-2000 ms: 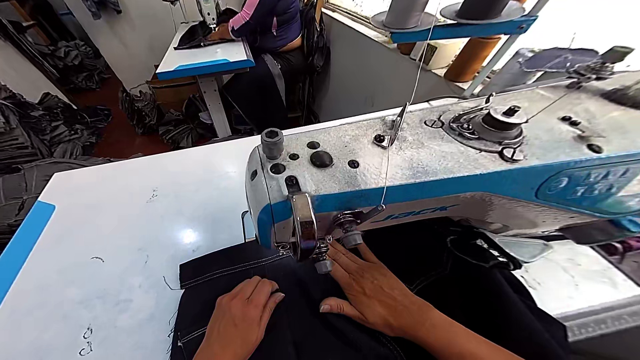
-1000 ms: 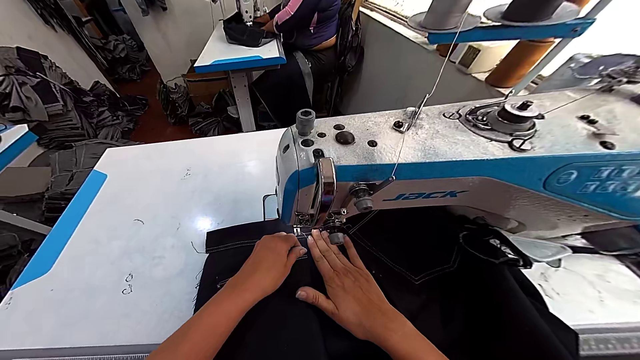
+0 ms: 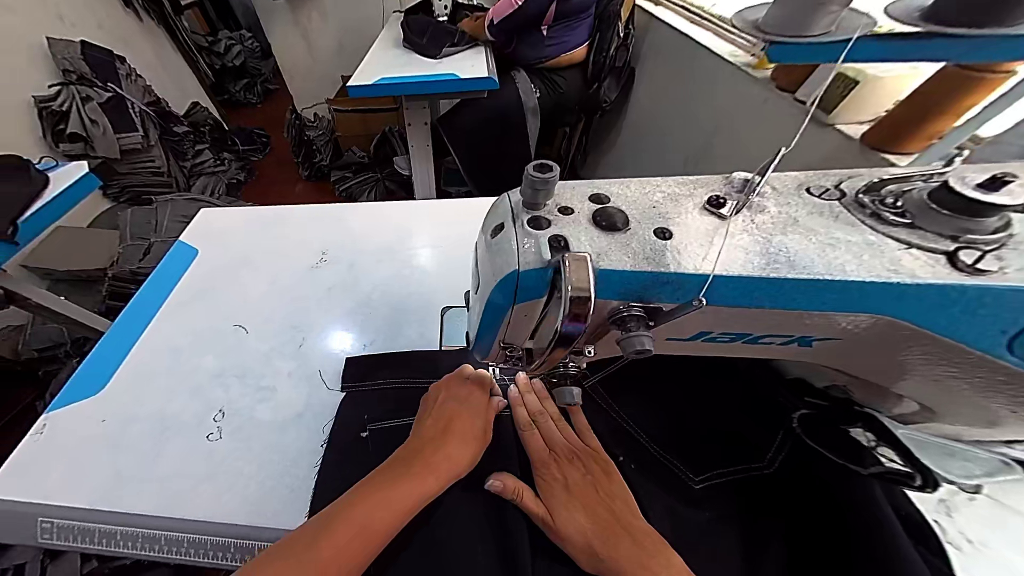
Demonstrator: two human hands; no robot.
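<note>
A dark fabric garment [image 3: 696, 448] with pale topstitching and a stitched pocket outline lies under the head of a Jack sewing machine [image 3: 760, 296]. My left hand [image 3: 452, 424] has its fingers curled on the cloth just left of the presser foot [image 3: 498, 373], pinching the fabric near the seam. Flat on the garment, my right hand [image 3: 564, 472] has its fingertips beside the presser foot and its thumb spread toward the left hand. White thread [image 3: 724, 248] runs down from above to the machine's thread guide. The needle tip is hard to make out.
The white worktable [image 3: 264, 320] has a blue edge and a ruler strip [image 3: 152, 544] along its front. Thread cones [image 3: 804, 18] stand on a rack at upper right. Bundled dark garments [image 3: 152, 136] are piled at left. Behind, a person [image 3: 544, 32] works at another table [image 3: 428, 68].
My left hand has moved from lower on the cloth up to the presser foot, and its fingers now pinch the fabric. My right hand stays close beside the foot. The view has shifted left.
</note>
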